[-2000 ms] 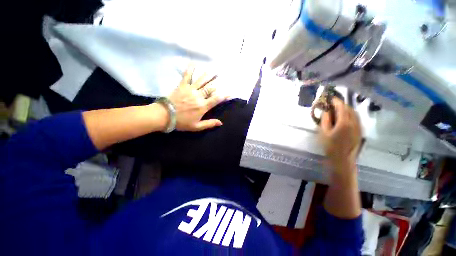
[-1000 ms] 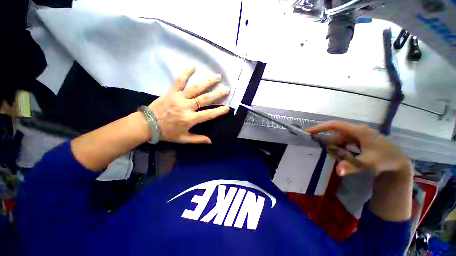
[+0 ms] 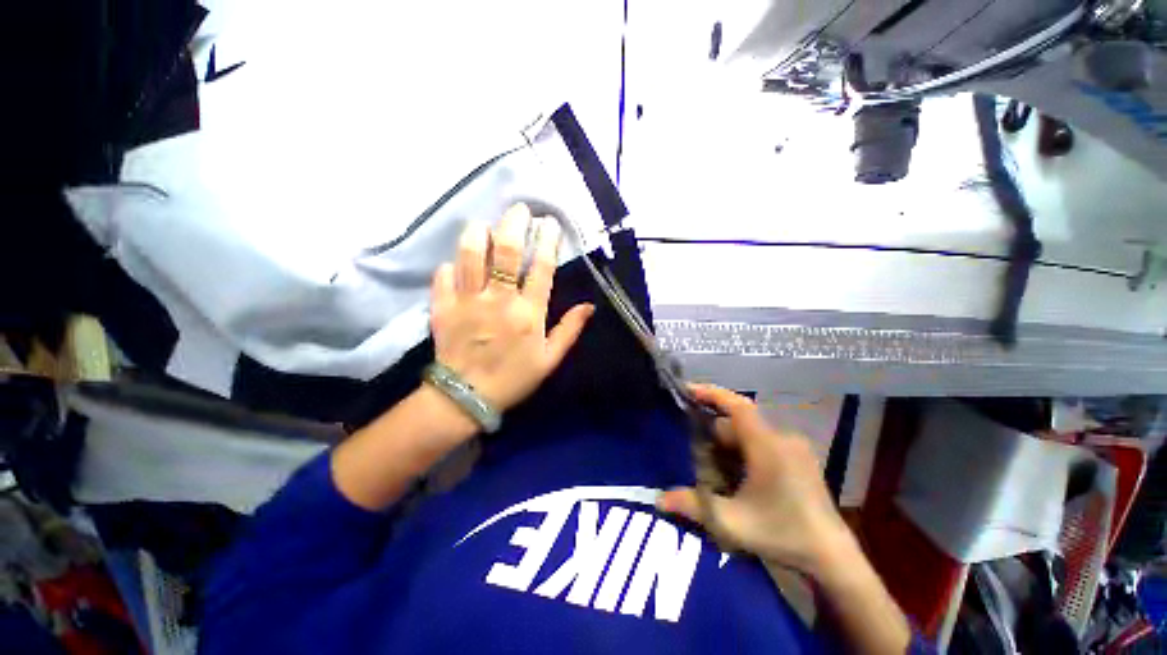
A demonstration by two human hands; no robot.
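The garment piece shows a pale side [image 3: 307, 192] up, with black fabric [image 3: 595, 335] at its lower right. My left hand [image 3: 497, 307] lies palm down with nothing gripped, across the edge between pale and black. My right hand [image 3: 755, 480] holds the shears [image 3: 646, 335] by the handles. The blades point up and left and meet the fabric near the dark strip [image 3: 591, 166] at the pale piece's right end. A short cut or gap shows in the strip at the blade tips. Whether the blades are closed is hard to tell.
The sewing machine head [image 3: 947, 45] overhangs at the upper right. A dark fuzzy strip [image 3: 1011, 218] hangs over the ruler-marked table edge [image 3: 819, 343]. Small dark-handled tools [image 3: 1053, 136] lie behind it. A red and white basket [image 3: 1113, 493] stands below right. Black fabric [image 3: 77, 90] is heaped at upper left.
My right hand first picked up the shears near the machine, then brought them left to the fabric, blades now steeper. The pale piece's right end has turned upward. My left hand has shifted and its fingers point up.
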